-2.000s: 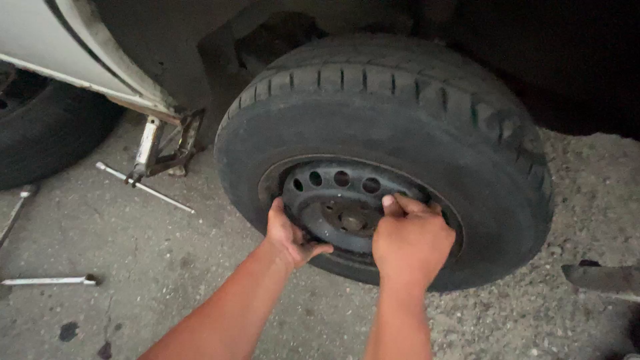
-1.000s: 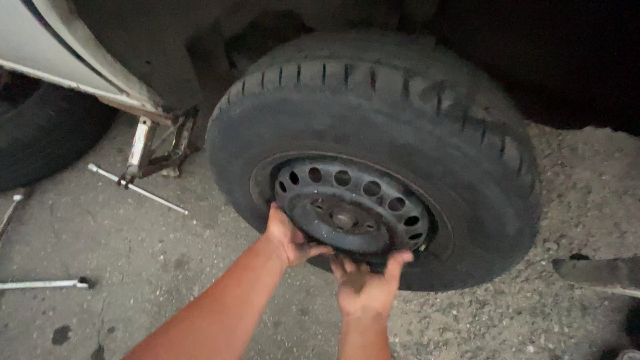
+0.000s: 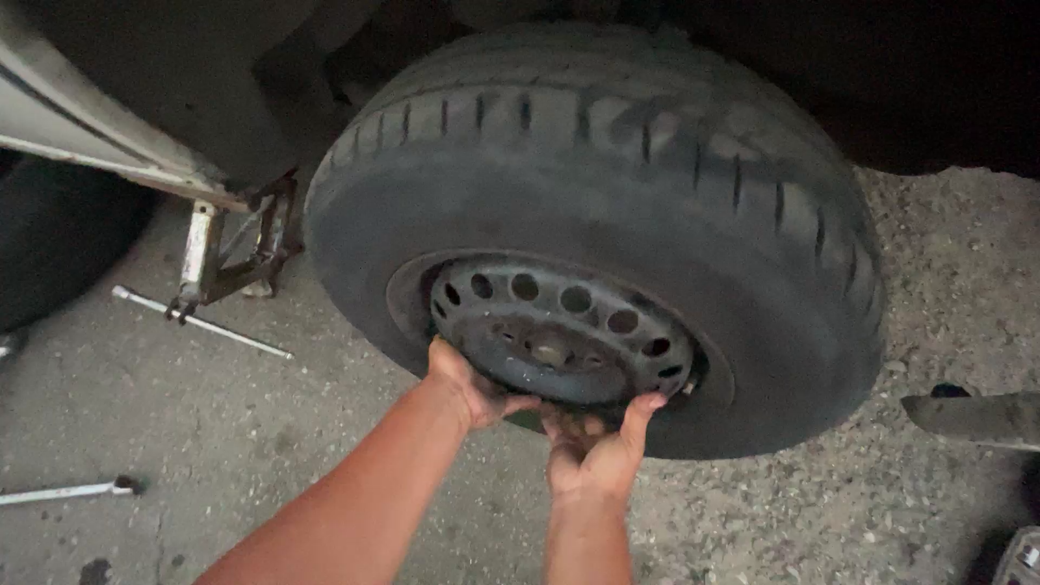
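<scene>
A car wheel, with a black rubber tire (image 3: pixel 585 187) on a dark steel rim (image 3: pixel 524 313) with round holes, stands in the dark wheel well of a car. My left hand (image 3: pixel 467 390) grips the lower left part of the rim, its fingers partly hidden under the edge. To its right, my right hand (image 3: pixel 601 443) is palm up at the bottom of the rim, thumb raised against the rim's lower right edge and fingers curled beneath. Both hands touch the wheel from below.
A scissor jack (image 3: pixel 199 252) stands under the car's sill (image 3: pixel 138 175) at left, a metal rod (image 3: pixel 211 325) at its foot. A wrench-like tool (image 3: pixel 73 491) lies lower left. Another tire (image 3: pixel 65 236) is at far left. A dark, flat-edged part (image 3: pixel 975 418) juts in at right.
My right hand has moved from the rim's right side down to its bottom edge, turning palm up. My left hand stays at the lower left of the rim. The rim has turned somewhat.
</scene>
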